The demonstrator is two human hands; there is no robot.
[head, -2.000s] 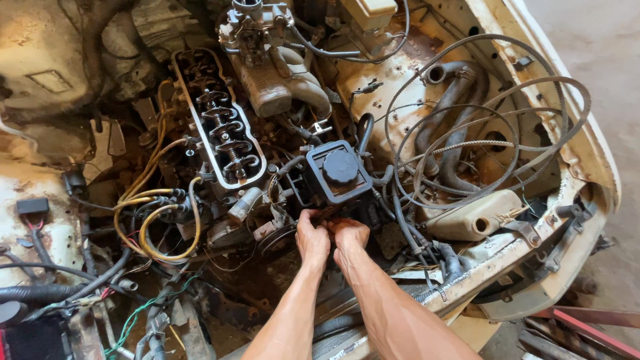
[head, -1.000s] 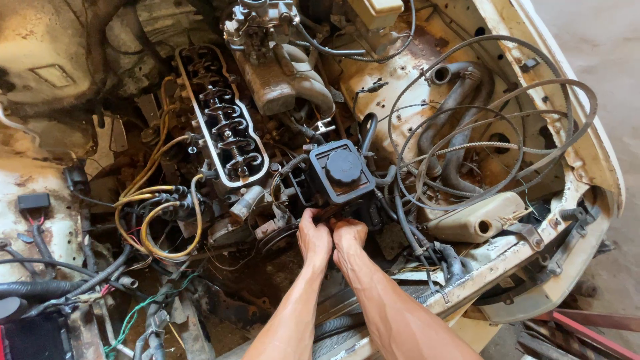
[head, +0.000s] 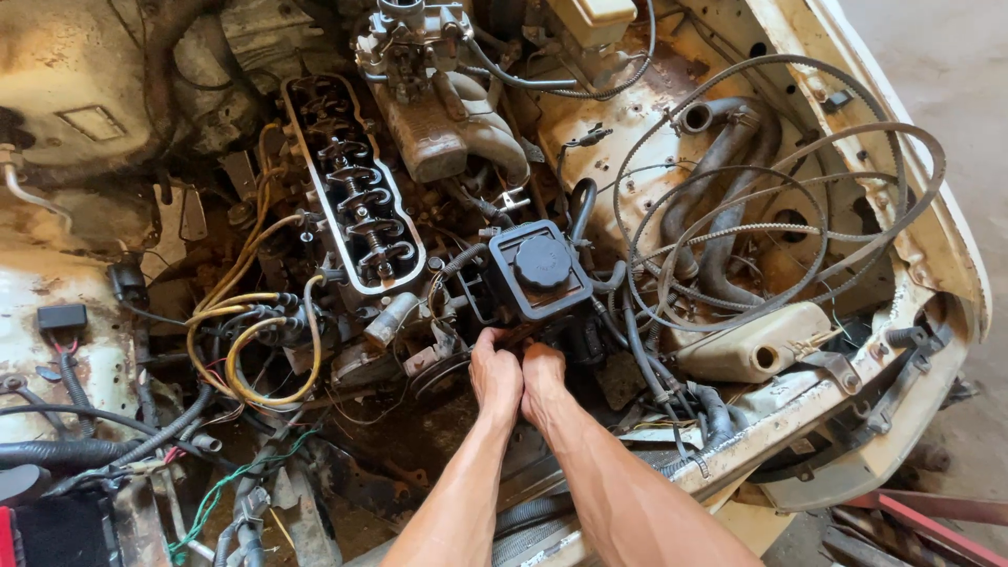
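Both hands reach down to the front of an open engine. My left hand [head: 497, 376] is curled just below the left corner of a black square reservoir [head: 540, 270] with a round ribbed cap. Beside it, close to touching, my right hand [head: 544, 380] has its fingers bent under the reservoir's front edge. The fingertips are hidden, so what they grip cannot be told. A pulley [head: 441, 375] lies just left of my left hand. Farther up and left is the cylinder head [head: 364, 206] with its rocker arms exposed.
Loose belts [head: 824, 228] lie coiled over the right inner fender beside grey hoses [head: 728, 213]. A cream plastic bottle [head: 752, 346] rests near the front panel [head: 795, 417]. Yellow ignition leads [head: 236, 315] loop at the left. A carburetor [head: 411, 47] stands on the intake manifold [head: 441, 134].
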